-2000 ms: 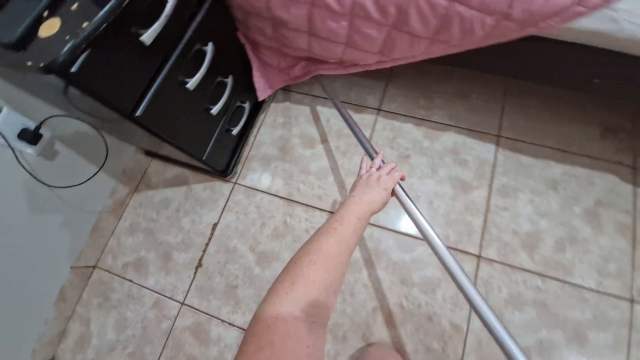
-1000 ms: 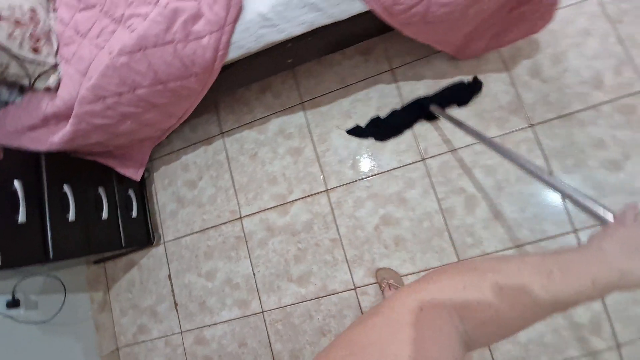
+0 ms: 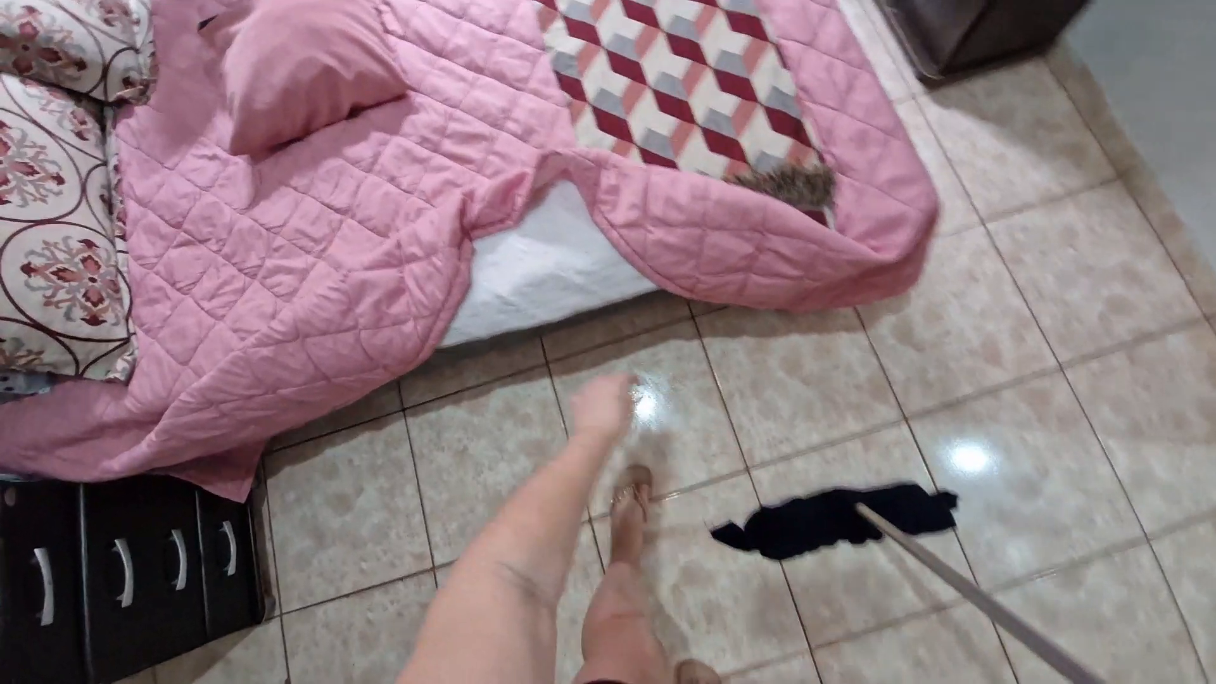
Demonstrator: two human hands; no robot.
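My left hand (image 3: pixel 603 407) is raised over the floor beside the bed, off the pole. It is blurred, so its fingers cannot be made out, and nothing shows in it. To its lower right, a black cloth (image 3: pixel 826 522) lies spread on the tiles around the lower end of a long metal pole (image 3: pixel 978 594). That pole slants away to the bottom right edge, where its upper part is cut off. My right hand is out of view.
A bed with a pink quilted bedspread (image 3: pixel 313 256), folded up at the side over a white mattress (image 3: pixel 541 266), fills the upper left. Black drawers (image 3: pixel 142 570) stand at lower left, dark furniture (image 3: pixel 978 33) at upper right. My sandalled foot (image 3: pixel 632 484) is on the tiled floor (image 3: pixel 1007 399).
My left hand has let go of the pole, which it held in both earlier frames. The view has shifted, showing more of the bed.
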